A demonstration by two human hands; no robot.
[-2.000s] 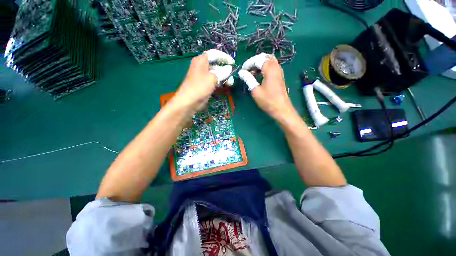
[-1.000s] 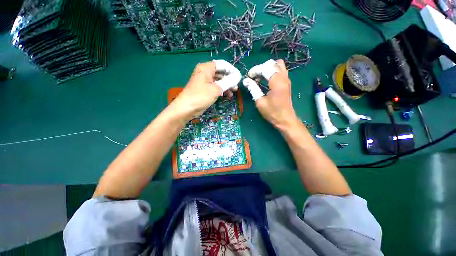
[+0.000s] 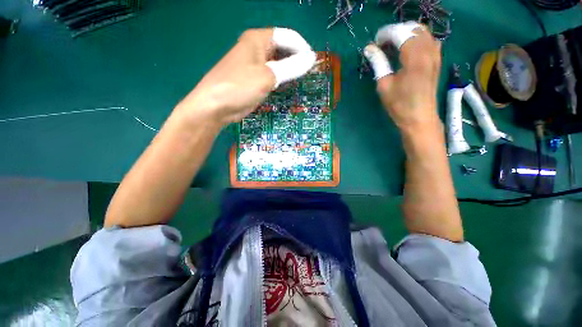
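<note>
The green circuit board panel point(image 3: 286, 131) lies in the orange-brown fixture point(image 3: 287, 184) in front of me. My left hand point(image 3: 239, 80), with white finger cots, is at the fixture's top edge; its thumb and finger are pinched on a thin twisted wire, mostly hidden by the fingertips. My right hand point(image 3: 408, 80), also with finger cots, is raised to the right of the fixture, apart from it. Thin dark twisted wires point(image 3: 365, 66) show at its curled thumb and finger, blurred. The panel's top left part is hidden by my left hand.
Loose wires point(image 3: 346, 14) lie at the top. The board stack point(image 3: 89, 14) is cut off at upper left. White-handled cutters point(image 3: 455, 118), a yellow-rimmed solder reel point(image 3: 515, 73), a black box point(image 3: 524, 168) and cables are at right. Solder wire point(image 3: 64, 117) trails at left.
My hands have parted; the right moved away to the right, the left stays at the fixture's top edge. The view has shifted, so the bench's far items sit higher or out of frame.
</note>
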